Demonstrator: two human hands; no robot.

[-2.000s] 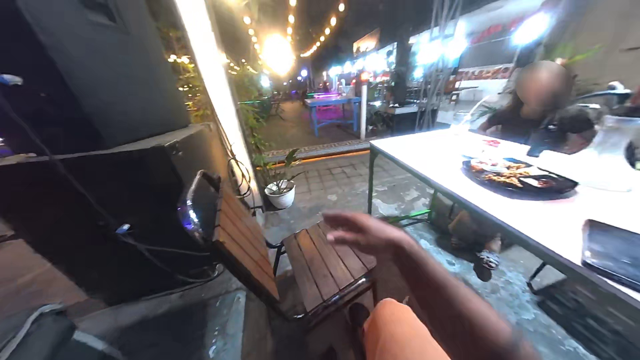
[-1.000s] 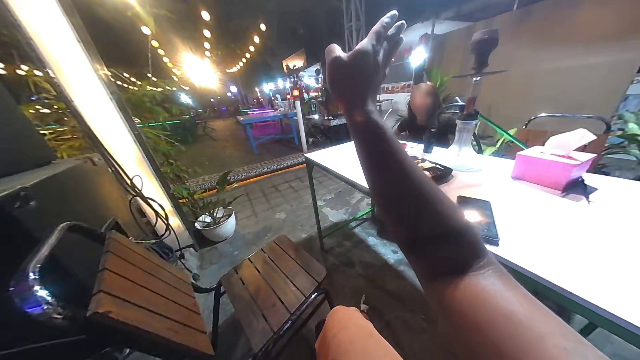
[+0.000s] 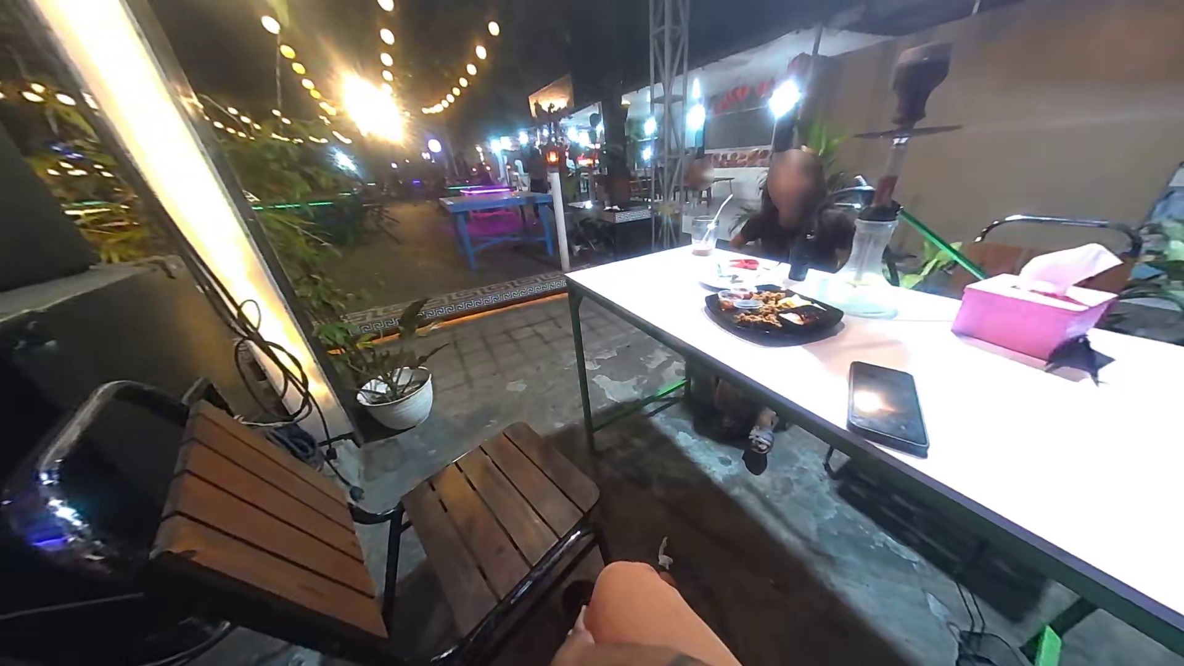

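Observation:
At the bottom edge, what looks like part of my right hand [image 3: 579, 640] lies against my bare knee [image 3: 638, 597]; its fingers are mostly cut off by the frame. My left hand is out of view. To the right stands a white-topped table [image 3: 1036, 462] with a black smartphone [image 3: 886, 407] near its edge. Beyond the phone are a black plate of food [image 3: 773, 316], a pink tissue box [image 3: 1031, 314], a hookah [image 3: 874, 231] and a glass with a straw [image 3: 705, 237]. Left of my knee is a chair with a wooden slatted seat [image 3: 499, 518].
A person [image 3: 795, 222] sits at the table's far side. A potted plant in a white pot [image 3: 398, 398] stands by a lit post [image 3: 203, 222] with looped black cables [image 3: 268, 361]. A blue table [image 3: 499, 203] and string lights are farther back. Another chair [image 3: 1064, 227] stands behind the tissue box.
My right arm, reaching over the seat and then raised in front of the table, has come down out of the middle of the view. The view has swung right since the first frame.

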